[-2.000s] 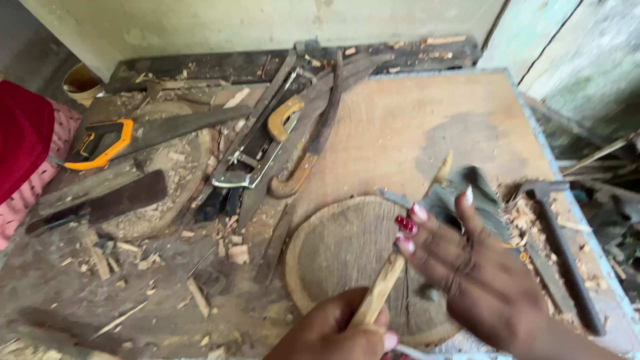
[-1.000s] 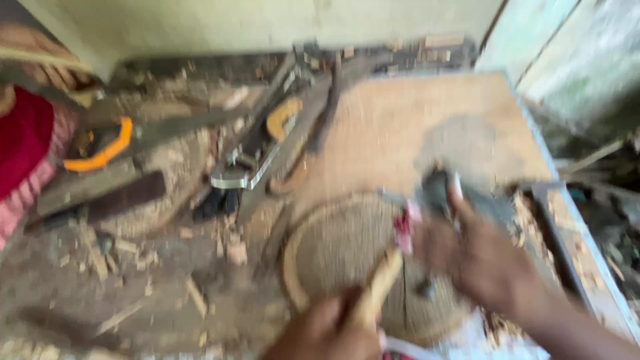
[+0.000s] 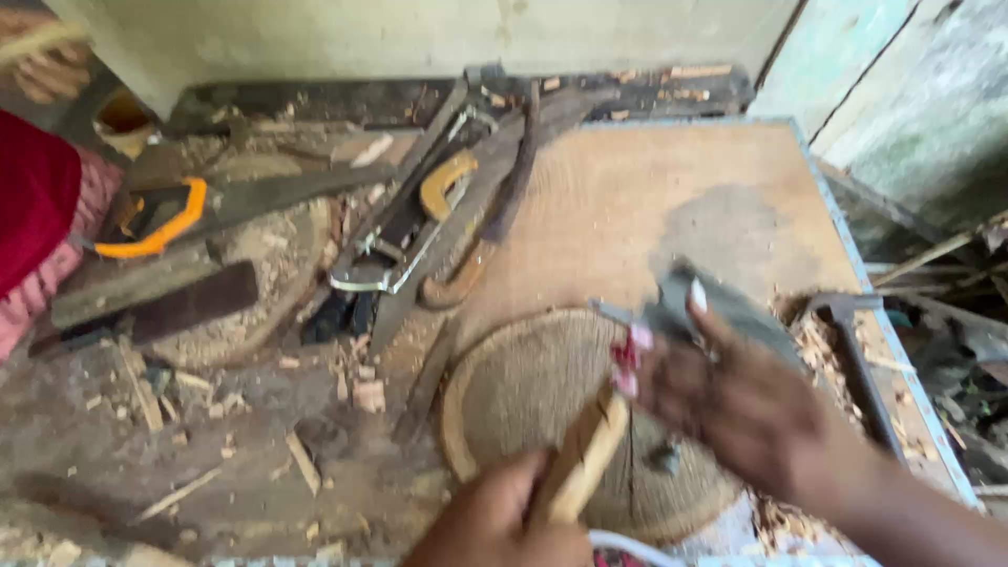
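My left hand (image 3: 504,512) is closed around a pale carved piece of wood (image 3: 587,453), its far end raised over a round wood slab (image 3: 524,386) with a bark rim. My right hand (image 3: 732,402) is stretched out flat at the wood's far tip, fingertips near or touching it; blur hides whether they touch. Painted nails show on it. Behind the right hand lies a dark grey cloth (image 3: 728,307), and the tip of a grey blade-like piece (image 3: 610,311) shows beside it. A small grey lump (image 3: 665,458) sits on the slab.
A hammer (image 3: 862,378) lies at right among shavings. Centre left are a hacksaw (image 3: 386,276), a curved wooden handle (image 3: 457,283) and a yellow curved handle (image 3: 447,185). Farther left lie an orange-handled handsaw (image 3: 161,228) and another wood slab (image 3: 291,299). Another person's hand (image 3: 51,67) holds wood.
Another person's hand with a piece of wood has come into view at the upper left. My left hand keeps its hold on the carved wood, and my right hand stays near its tip.
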